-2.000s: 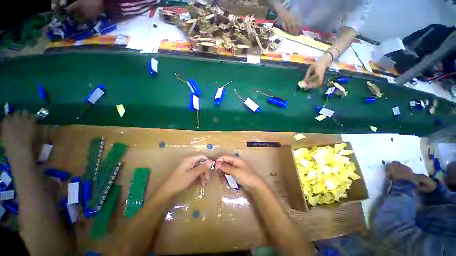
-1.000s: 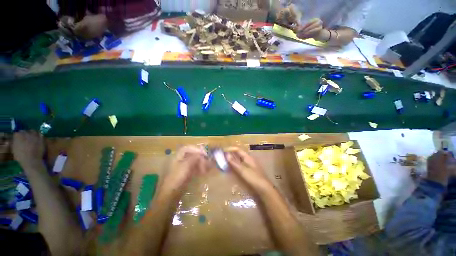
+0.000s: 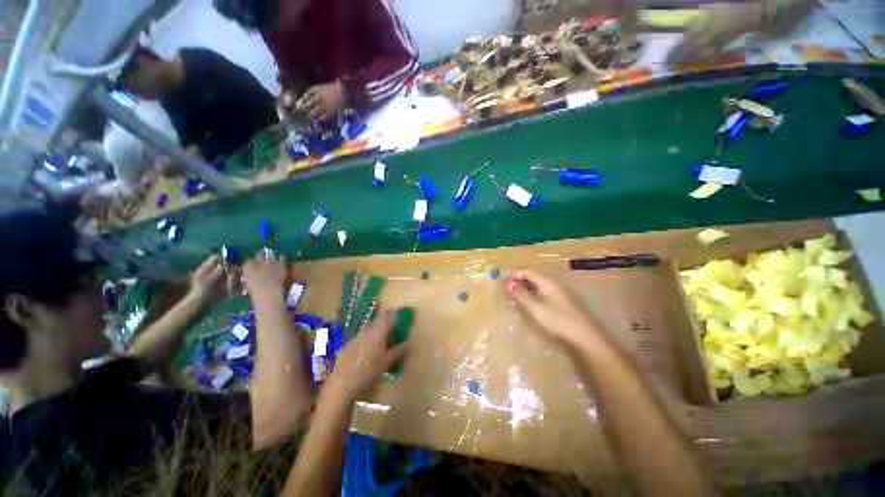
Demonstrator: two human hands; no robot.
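Observation:
My left hand [image 3: 361, 357] is over the green circuit board strips at the left of the bench. Its fingers are at the nearest strip [image 3: 399, 335] and partly cover it; whether they grip it cannot be told. More green strips [image 3: 368, 303] lie just beyond. My right hand [image 3: 548, 303] is above the middle of the bench, with its fingertips close together; no object can be made out in them. A blue battery [image 3: 434, 233] lies on the green belt near its near edge, beyond my hands.
An open cardboard box [image 3: 691, 335] of yellow pieces [image 3: 776, 315] stands at right, with a black stick [image 3: 613, 262] beyond the bench middle. The green conveyor belt [image 3: 640, 199] carries scattered blue cells. At left, a person's arms reach over piled blue cells [image 3: 228, 351]. People sit across the belt.
The view has turned left. My hands have parted, the left one moving to the green strips. The blue and white cell is gone from my hands, and another blue cell shows on the belt.

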